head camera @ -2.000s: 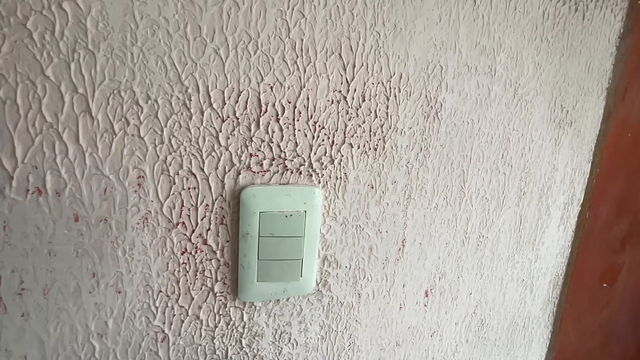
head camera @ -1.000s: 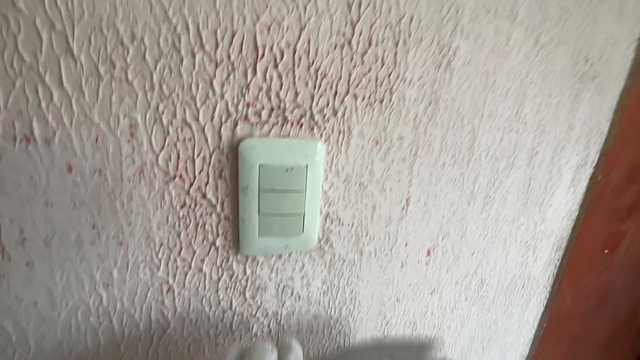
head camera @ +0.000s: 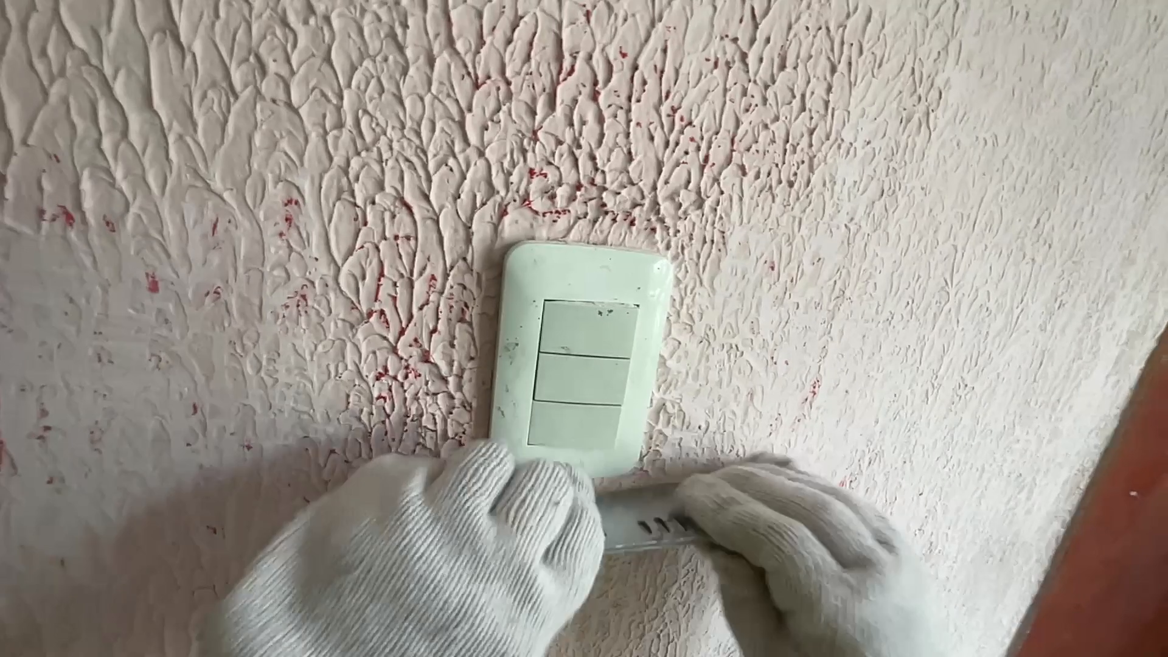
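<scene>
A pale green plastic wall switch plate (head camera: 581, 265) with three rocker switches (head camera: 581, 379) is fixed to the textured wall. Below it, my left hand (head camera: 438, 547), in a white knitted glove, has its fingers curled at the plate's lower left edge and around the left end of a flat grey tool or strip with slots (head camera: 643, 518). The right end of that grey piece is gripped by my right hand (head camera: 812, 547), gloved the same way, just below and right of the plate. Both ends of the piece are hidden by the gloves, so its exact kind cannot be told.
Rough textured plaster (head camera: 274, 164), pale with red specks, surrounds the plate on all sides. A reddish-brown strip (head camera: 1113, 538), perhaps a door or its frame, runs slanting along the lower right edge of the view.
Both gloved hands have come up from below with the grey piece between them. One second ago only white fingertips showed at the bottom edge; two seconds ago no hand was in view.
</scene>
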